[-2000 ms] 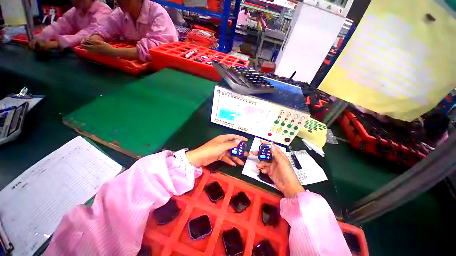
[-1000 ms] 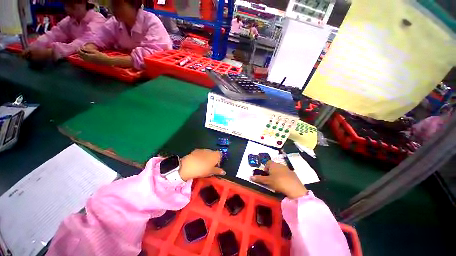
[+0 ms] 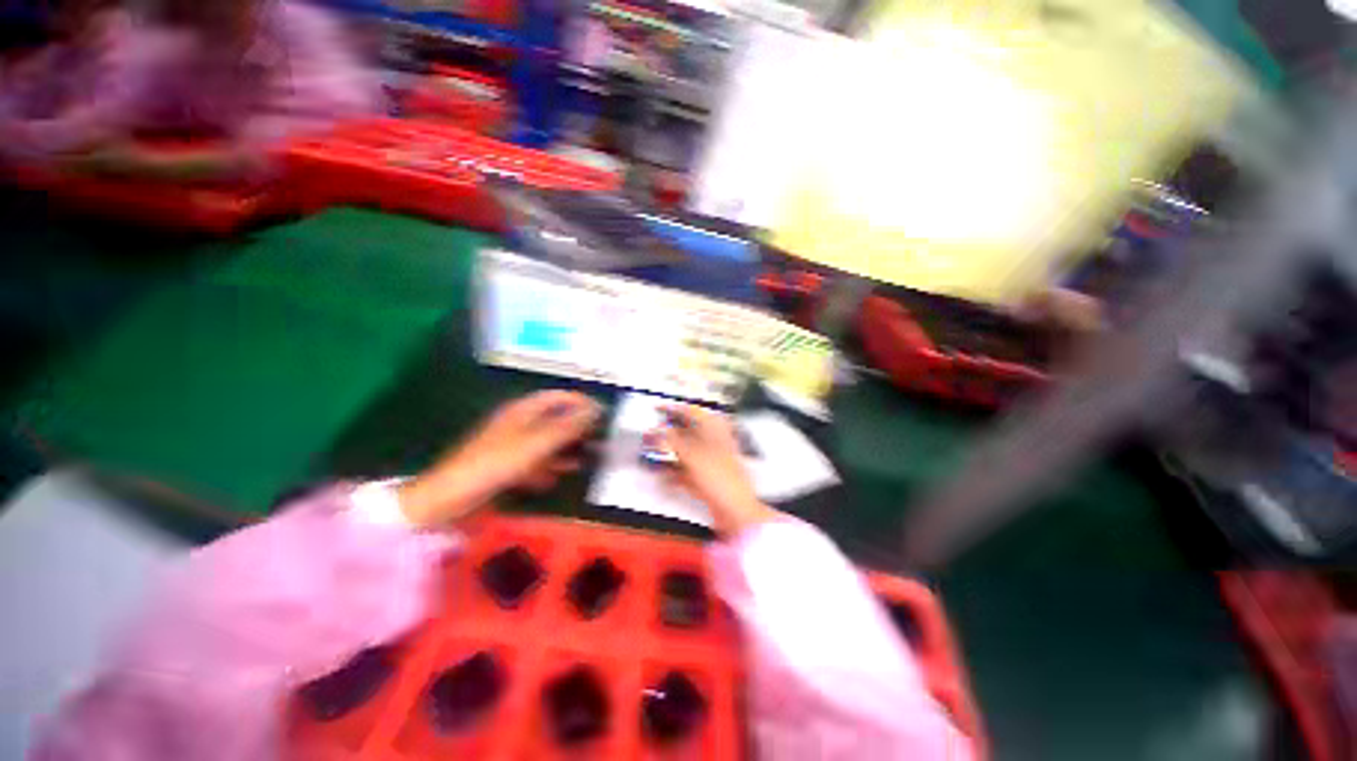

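Note:
The frame is strongly blurred. My left hand [image 3: 528,443] is over the dark bench in front of the tester [image 3: 603,330]; whether it holds a watch cannot be told. My right hand [image 3: 706,458] is over the white paper slips [image 3: 787,461], its fingers near a small dark spot that may be a watch. The red compartment tray [image 3: 624,537] lies below my forearms. Dark square watches, such as one near the tray's back left [image 3: 512,575], sit in its pockets. My right sleeve covers part of the tray.
A green board [image 3: 223,350] lies at the left and a white record sheet [image 3: 75,595] at the lower left. Red trays [image 3: 432,167] and people in pink smocks [image 3: 283,67] are at the back left. A yellow notice [image 3: 1027,164] hangs above a slanted metal post [image 3: 1094,379].
The view has swung to the right, so the bench things sit further left. My left hand is raised from near the tray's back edge. My right hand stays over the slips. The watches there are now hard to see.

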